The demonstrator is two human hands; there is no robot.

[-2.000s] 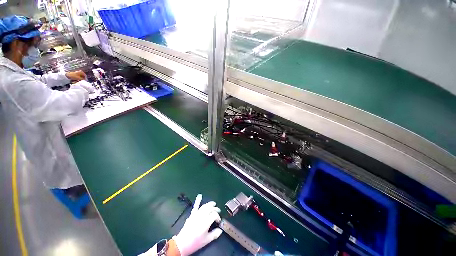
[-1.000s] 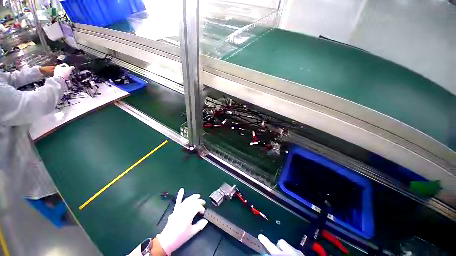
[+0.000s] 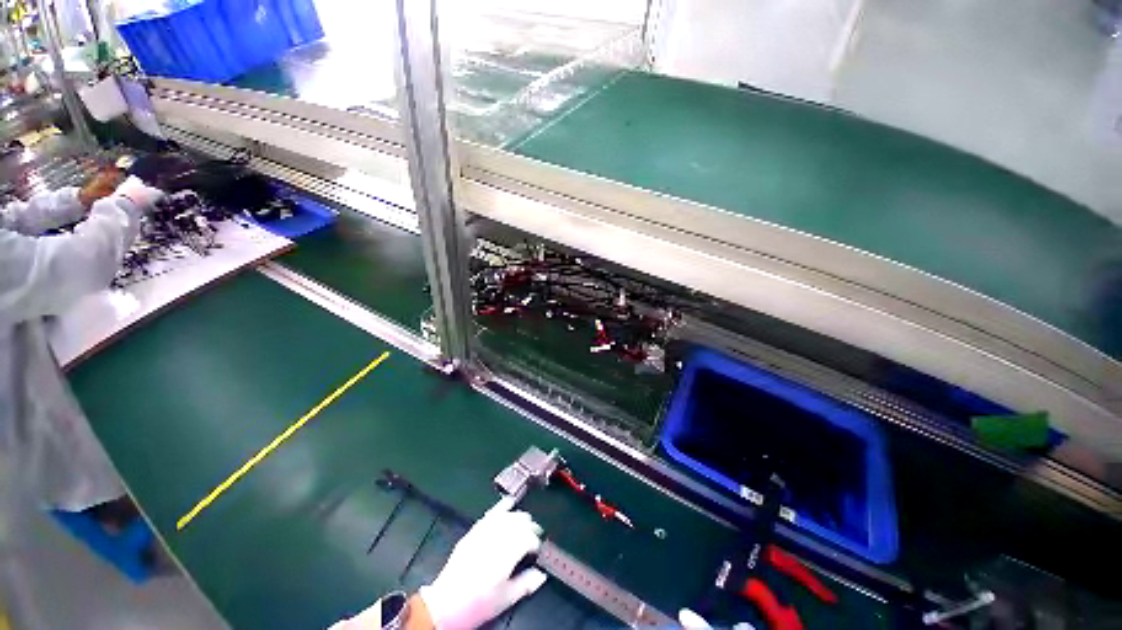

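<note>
A steel ruler lies on the green bench at the bottom centre. My left hand, in a white glove, has thumb and fingers at the ruler's left end. My right hand shows only as white glove fingertips at the bottom edge, by the ruler's right end; its grip is cut off. A black cable harness with thin side branches runs out to the left from under my left hand. A silver-grey connector with red and black lead wires lies just beyond my left hand.
Red-handled pliers lie right of the ruler, before an open blue bin. A metal rail and upright post stand behind. Tangled harnesses lie beyond the rail. A person in a white coat works at the left.
The view has shifted right, so the bench things sit further left. More of the black harness shows left of my left hand. My right hand has come to the ruler's right end, and the pliers came into view.
</note>
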